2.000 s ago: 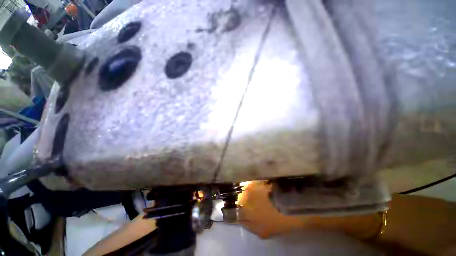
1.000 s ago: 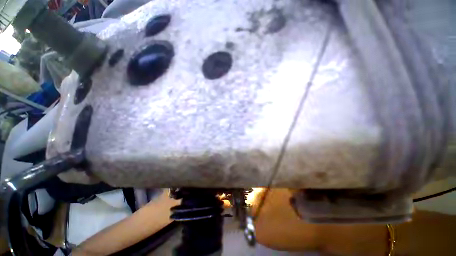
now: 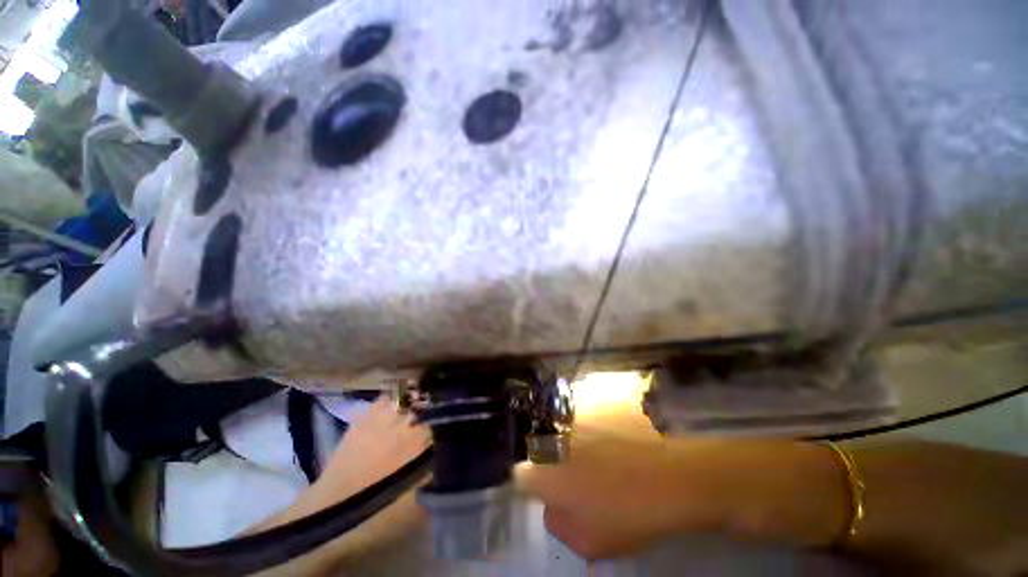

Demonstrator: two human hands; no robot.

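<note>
The off-white sewing machine head (image 3: 428, 225) fills the upper middle, with black round plugs on its face. A dark thread (image 3: 638, 214) runs down across it. Dark tension parts (image 3: 468, 423) hang below its lower edge, beside a bright lamp glow (image 3: 609, 397). My right hand (image 3: 597, 490) is low in the middle, right of these parts, with a gold bracelet at the wrist. My left hand (image 3: 383, 440) is at lower left, partly behind the parts and curved metal. The fingertips of both hands are hidden or blurred, and no held piece can be made out.
A shiny curved metal guard or lever (image 3: 85, 451) bends round at lower left. A thick grey post (image 3: 169, 79) stands at the head's upper left. White and black cloth (image 3: 214, 496) lies at lower left. A black cable runs at right.
The view has shifted over the head. The curved metal at left shows more fully, and the thread end by the tension parts has moved up. My right hand appears further left and more exposed.
</note>
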